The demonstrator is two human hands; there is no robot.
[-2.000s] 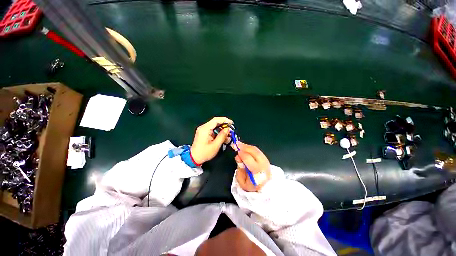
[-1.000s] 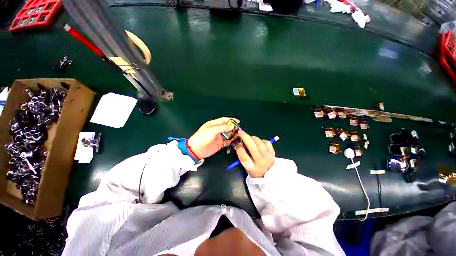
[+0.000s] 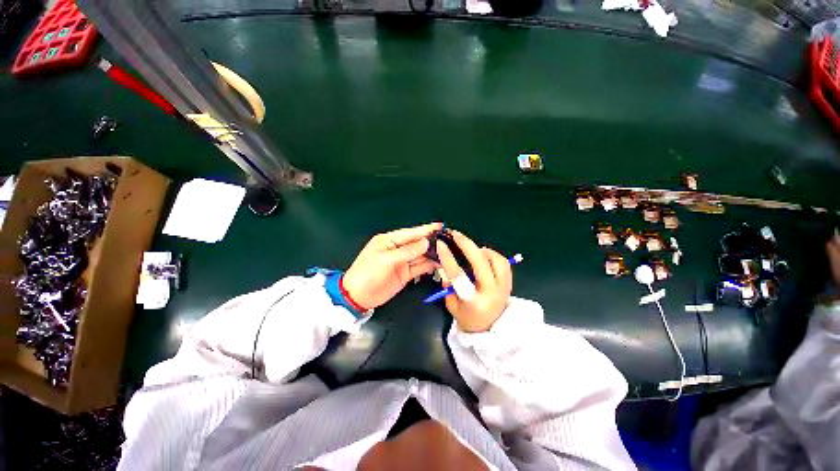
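My left hand (image 3: pixel 379 269), with a blue wrist strap and a red band, grips a small dark module (image 3: pixel 440 246) in front of my body. My right hand (image 3: pixel 481 283) touches the same module from the right, with a white cover on one finger. A blue pen-like tool (image 3: pixel 437 296) lies across under the right hand's fingers, its other end showing beyond the hand. Fingertips hide most of the module. I cannot tell whether the tool is held or rests on the bench.
An open carton (image 3: pixel 138 198) of silvery-dark parts stands left, beside white paper (image 3: pixel 204 210) and a metal post (image 3: pixel 216 101). Copper-coloured subassemblies (image 3: pixel 632 241), a cluster of dark modules (image 3: pixel 744 267) and a taped white cable (image 3: pixel 668 331) lie right. A person's sleeve (image 3: pixel 810 386) is at far right.
The blue tool has gone from an upright slant in my right fingers to lying across beneath them. The module has turned between my hands, hiding its bright face. A neighbour's arm has appeared at right.
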